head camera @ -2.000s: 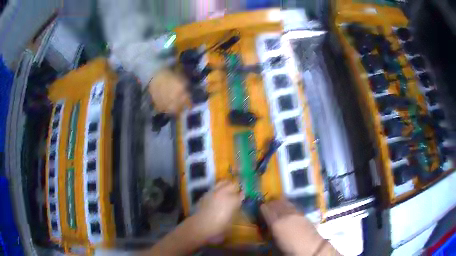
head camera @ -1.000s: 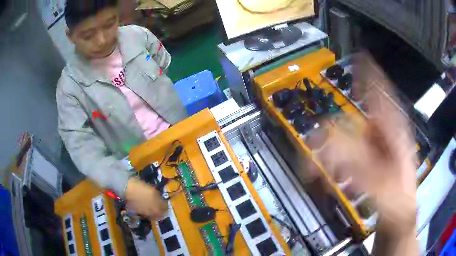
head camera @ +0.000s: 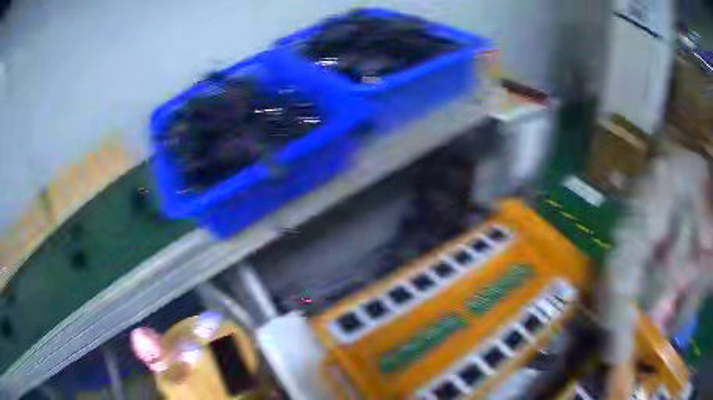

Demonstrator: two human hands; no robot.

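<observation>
Neither of my hands can be seen in this blurred head view. An orange test tray point(head camera: 575, 262) lies tilted across the lower right. It has two white socket strips with black squares showing and a green connector board point(head camera: 422, 341) along its middle. Two blue crates point(head camera: 274, 187) stand side by side at the upper left to centre, heaped with black power adapters point(head camera: 227, 133). Single adapters cannot be made out.
A green belt point(head camera: 102, 234) with scattered dark items curves along the left, edged by a silver rail point(head camera: 141, 277). A yellow box point(head camera: 184, 367) with button-like knobs is at the bottom left. A coworker's grey sleeve point(head camera: 633, 250) is at the right. Part of another orange tray point(head camera: 661, 351) shows there.
The view has swung left to the crates and belt. The raised hand seen earlier is out of the picture. The coworker now appears at the right edge.
</observation>
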